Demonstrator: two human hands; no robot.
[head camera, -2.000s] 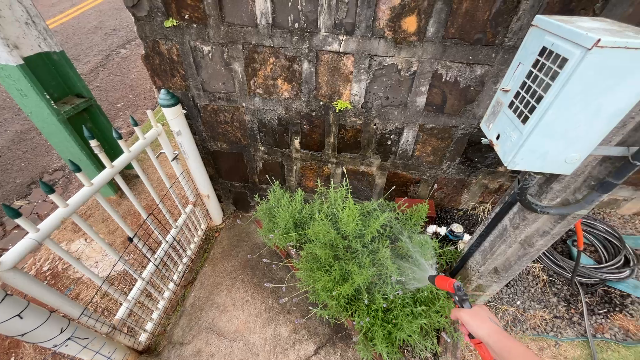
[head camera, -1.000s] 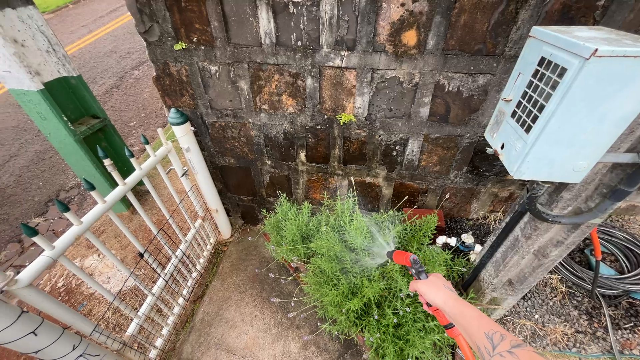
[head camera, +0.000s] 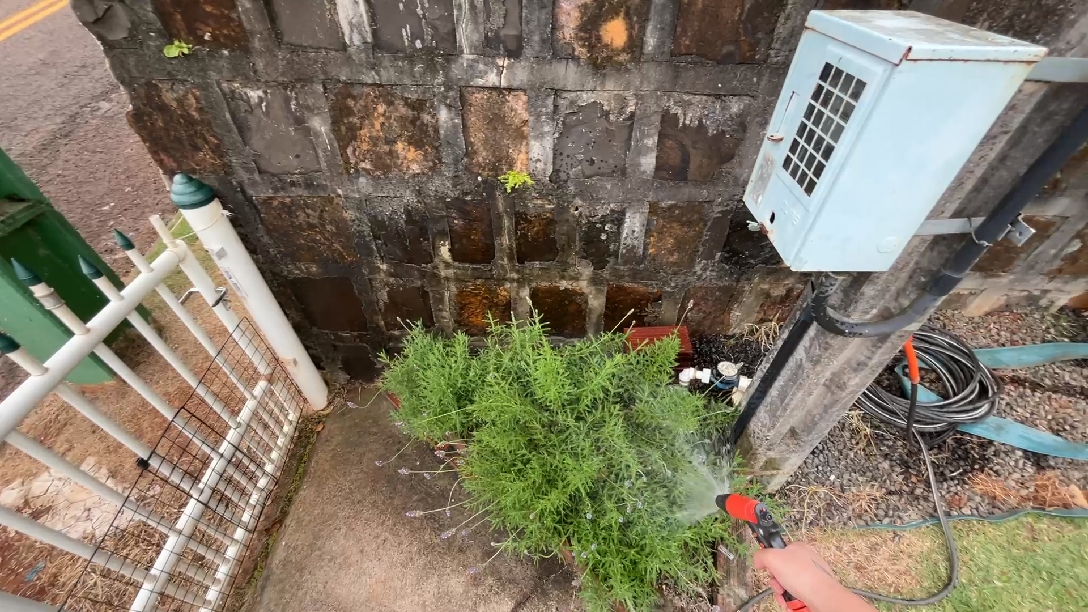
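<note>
My right hand grips a red and black hose spray nozzle at the lower right. A fan of water leaves its tip leftward and lands on the right side of a bushy green lavender plant. The nozzle tip is at the plant's lower right edge, by the foot of the concrete post. Thin stalks with small purplish flower heads lean out over the concrete path. The plant mostly hides its pots. My left hand is out of view.
A stone wall stands behind the plant. At left is a white metal gate with wire mesh. A pale blue meter box hangs on the post. A coiled hose lies on gravel at right, and a water meter sits behind the plant.
My right hand and the nozzle have moved from in front of the plant's middle to its lower right edge. The spray now falls on the right side of the plant. Water comes out throughout.
</note>
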